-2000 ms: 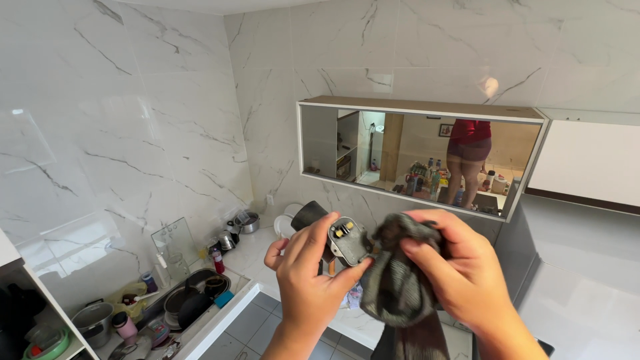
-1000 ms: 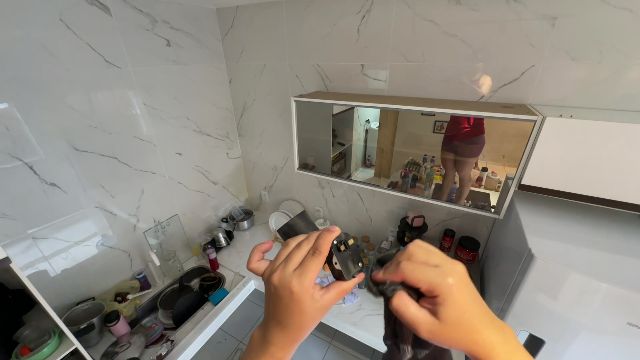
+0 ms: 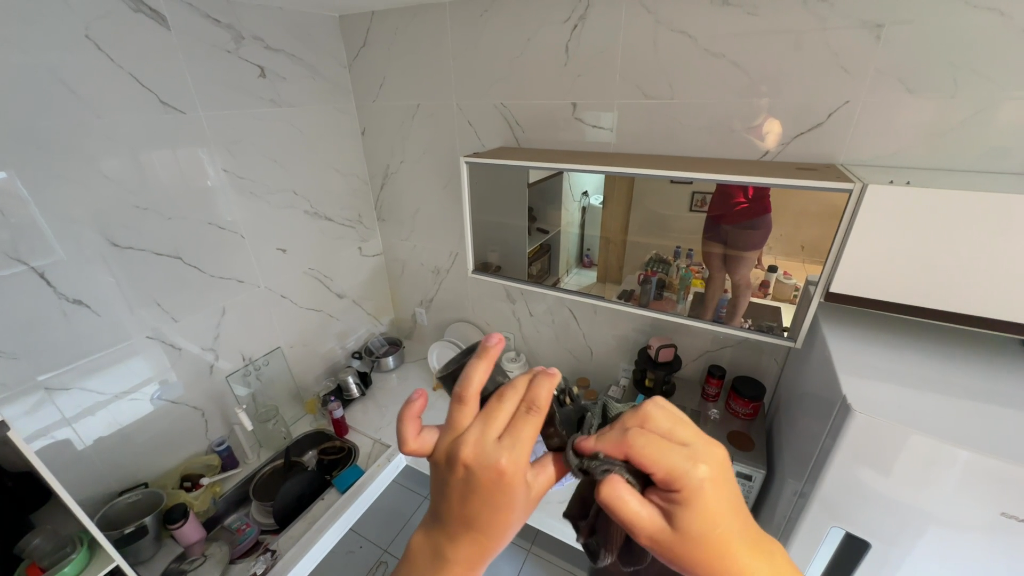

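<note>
My left hand holds a dark cylindrical device, which tilts up to the left; its far end shows above the fingers. Small fittings on its near end lie between my two hands, partly hidden by the fingers. In my right hand is a dark grey cloth, pinched between thumb and fingers, bunched against that near end and hanging down below.
Below left, a sink holds pans and dishes, with a metal pot beside it. A mirrored wall cabinet hangs ahead. Red-labelled jars stand on a microwave, left of a refrigerator.
Two seconds ago the device's end with light-coloured contacts faced me; now it is turned away and mostly covered. The cloth, bunched up earlier, hangs lower from my right hand.
</note>
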